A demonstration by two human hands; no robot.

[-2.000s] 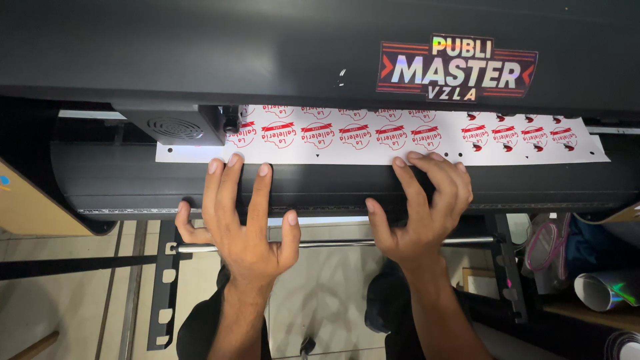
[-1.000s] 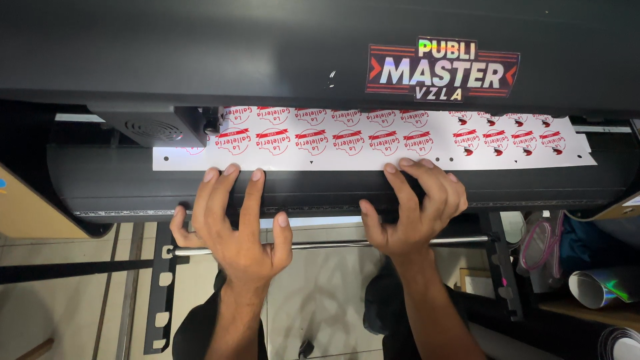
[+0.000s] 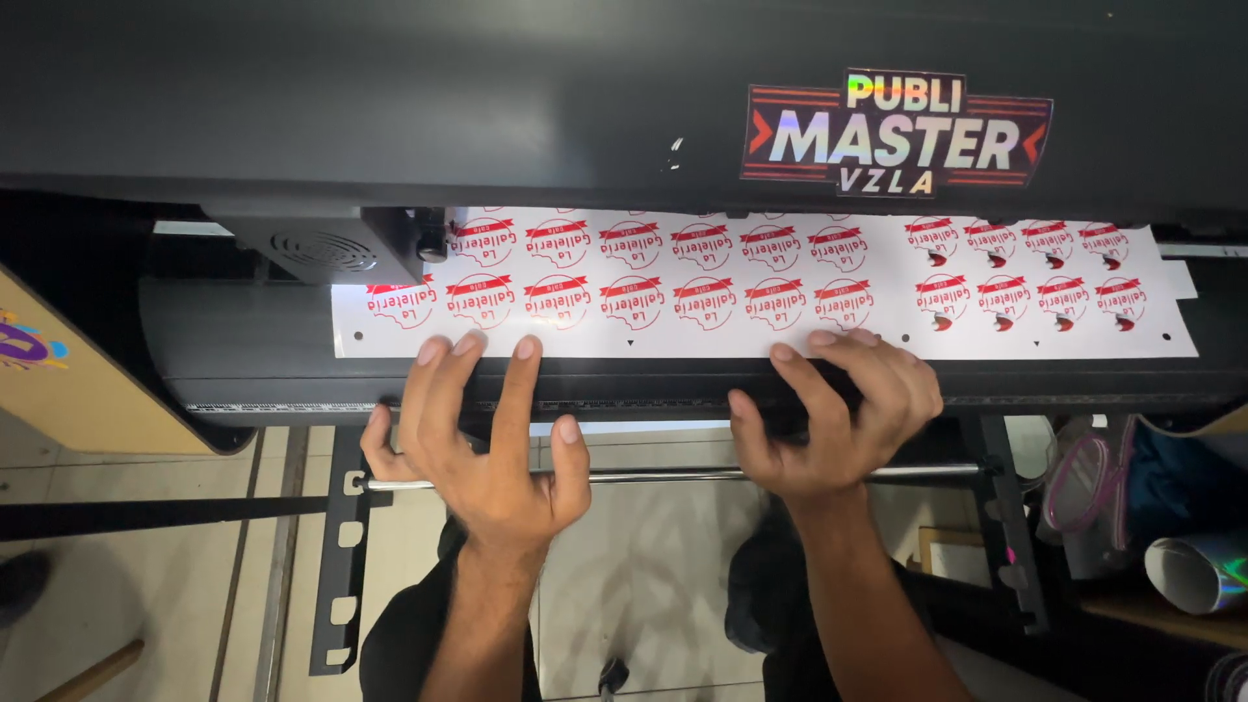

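Observation:
A white sheet printed with rows of red round logos (image 3: 595,341) lies across the bed of a black wide-format cutting machine (image 3: 234,331). My left hand (image 3: 487,448) has its fingers spread, with fingertips at the front edge of the sheet, left of its middle. My right hand (image 3: 838,419) rests farther right, fingers bent and tips on the same edge. Neither hand is closed round anything. The machine's carriage (image 3: 322,244), with a vented cover, stands over the sheet's left part. The sheet's back part is hidden under the machine's top cover (image 3: 487,97).
Below the bed a metal rod (image 3: 663,476) runs between two slotted black brackets (image 3: 336,585). At the right are a shiny roll (image 3: 1194,575) and a clear pouch with pink trim (image 3: 1077,483). A wooden side panel (image 3: 88,361) stands at the left.
The sheet's front edge reaches farther toward me over the bed than two seconds ago, and a second row of logos shows more fully. Both hands stay at that edge.

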